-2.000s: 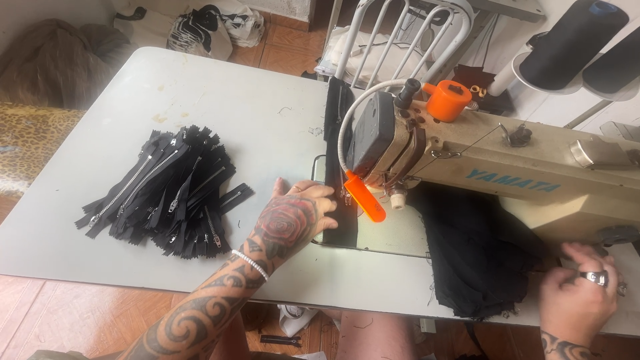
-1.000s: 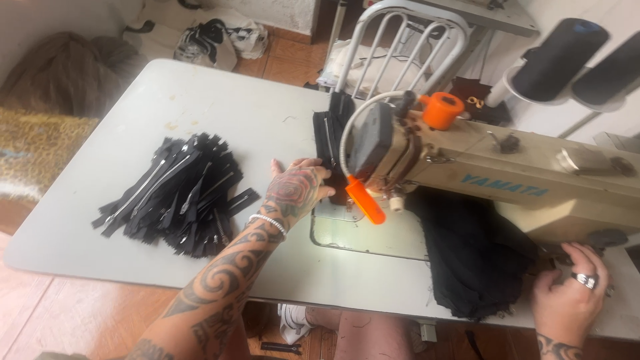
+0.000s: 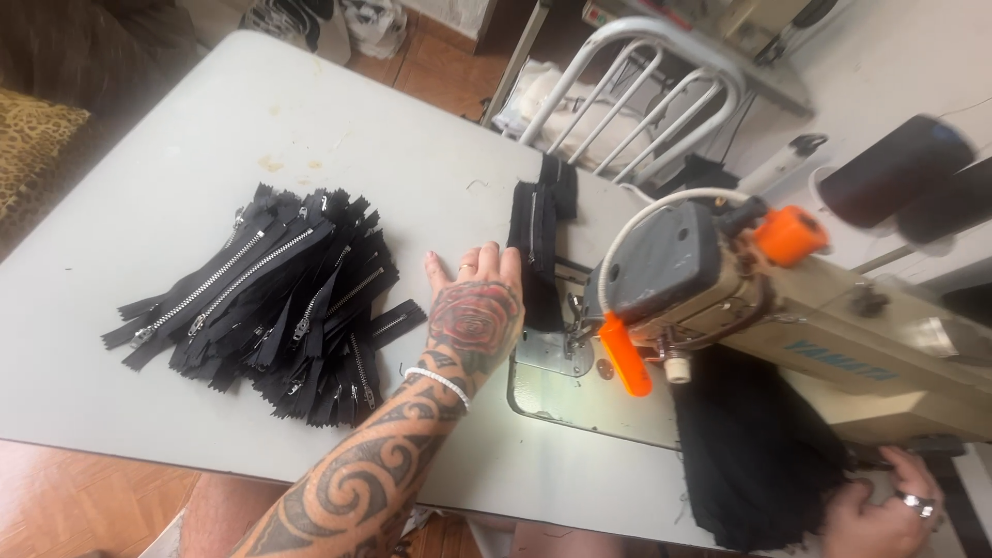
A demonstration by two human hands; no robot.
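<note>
A strip of black fabric with a metal zipper (image 3: 533, 225) lies by the needle end of a Yamata sewing machine (image 3: 806, 333), its lower end at the presser foot. My left hand (image 3: 474, 310) rests flat on the table, fingertips at the strip's left edge; whether it presses the cloth is hard to tell. To its left lies a heap of black metal-toothed zippers (image 3: 287, 302). My right hand (image 3: 883, 508) is at the lower right, beside a pile of black fabric (image 3: 752, 457) and near the machine's base end; its fingertips are blurred and partly hidden.
The pale table (image 3: 186, 194) has a rounded far left corner. Behind it stands a white metal chair (image 3: 635, 85) with cloth on it. A dark thread cone (image 3: 895, 167) is at the right. Orange attachments (image 3: 625, 356) hang on and sit atop the machine head.
The black strip has moved away from me, past the presser foot, and its zipper now shows. My left hand has moved little. The view has shifted closer.
</note>
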